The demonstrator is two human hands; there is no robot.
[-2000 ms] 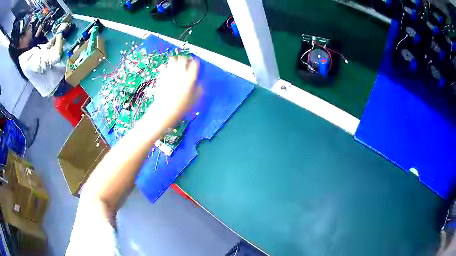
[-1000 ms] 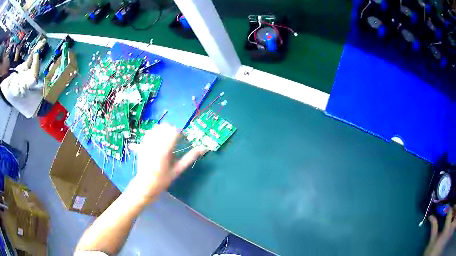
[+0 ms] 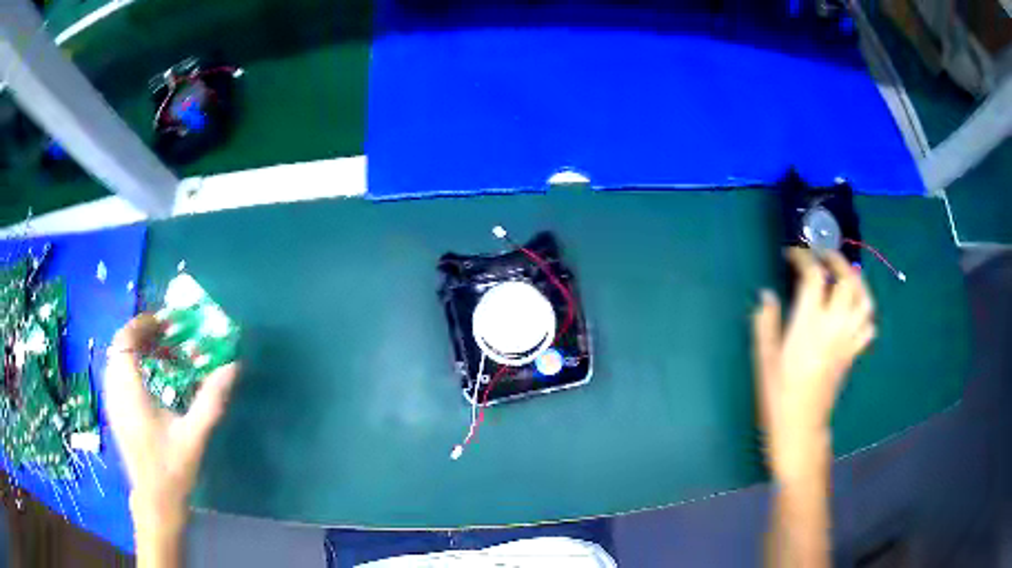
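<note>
My left hand (image 3: 167, 416) holds a green circuit board (image 3: 198, 333) between thumb and fingers, at the left of the bench. A black speaker housing (image 3: 453, 322) with a round silver-white speaker, a small blue part and red and white lead wires lies in the middle of the bench. My right hand (image 3: 816, 333) is blurred, its fingertips at the lower edge of a second black housing (image 3: 799, 211) at the right. Whether the fingers grip that housing cannot be told.
A pile of green circuit boards (image 3: 39, 377) lies on a blue sheet (image 3: 117, 261) at the far left. Another blue sheet (image 3: 644, 111) spans the back. Behind a white rail (image 3: 277, 186) and post (image 3: 83, 111), a unit (image 3: 191, 109) sits on the green belt.
The view has turned right. My left hand has taken the circuit board away from beside the pile. A housing now lies mid-bench, and my right hand is at another housing.
</note>
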